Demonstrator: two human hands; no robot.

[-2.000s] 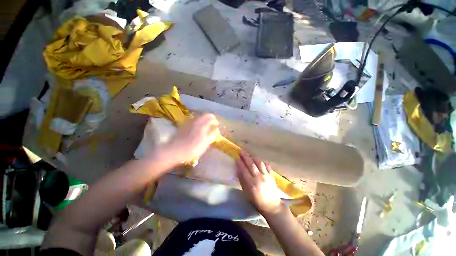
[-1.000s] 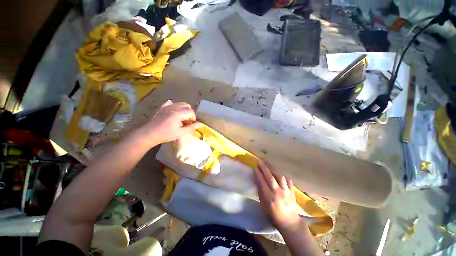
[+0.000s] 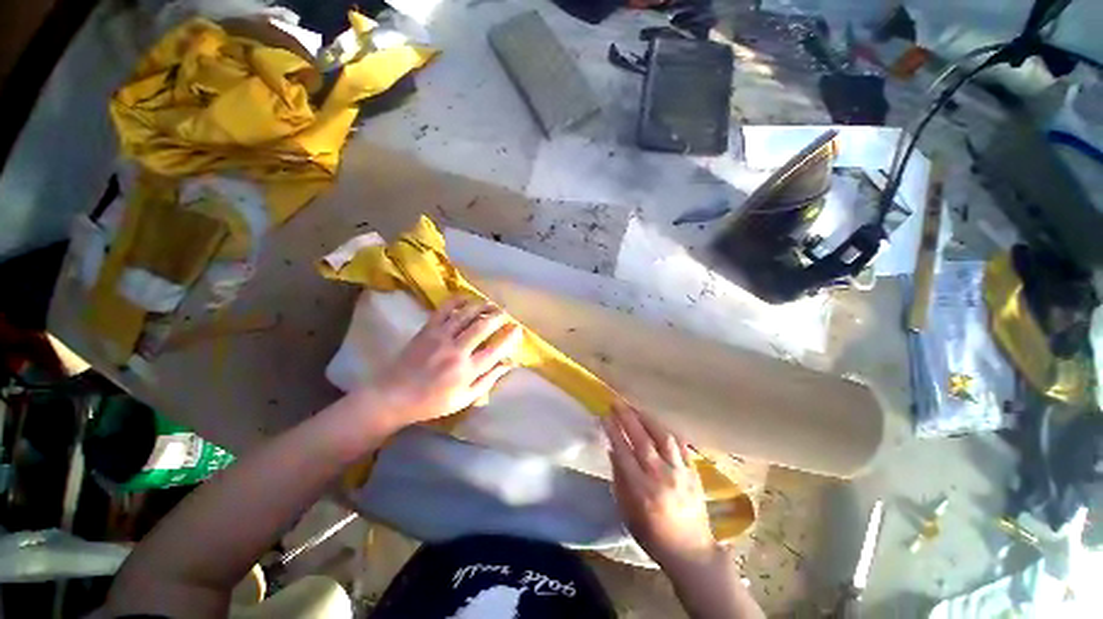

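Note:
The garment piece (image 3: 532, 411), white side up with a yellow strip crossing it, lies along the long beige form (image 3: 774, 399). A crumpled yellow end (image 3: 417, 258) sticks out at its upper left. My left hand (image 3: 454, 357) lies on the cloth, fingers on the yellow strip. My right hand (image 3: 659, 484) lies flat on the strip's lower right part, fingers pointing up and left. Both hands are bare. The electric iron (image 3: 774, 230) stands on its heel behind the form, away from my hands.
A yellow and white cloth heap (image 3: 230, 109) lies upper left. A grey bar (image 3: 542, 73) and a dark flat rectangle (image 3: 686, 94) lie at the back. The iron's cord (image 3: 919, 127) loops at right, near a tan strip (image 3: 928, 260) and plastic bag (image 3: 962, 351). A silver blade (image 3: 866, 544) lies lower right.
My left hand has come down from the garment's upper left end onto the strip. The yellow end, folded over a second ago, is spread out up and left again. My right hand stays on the strip.

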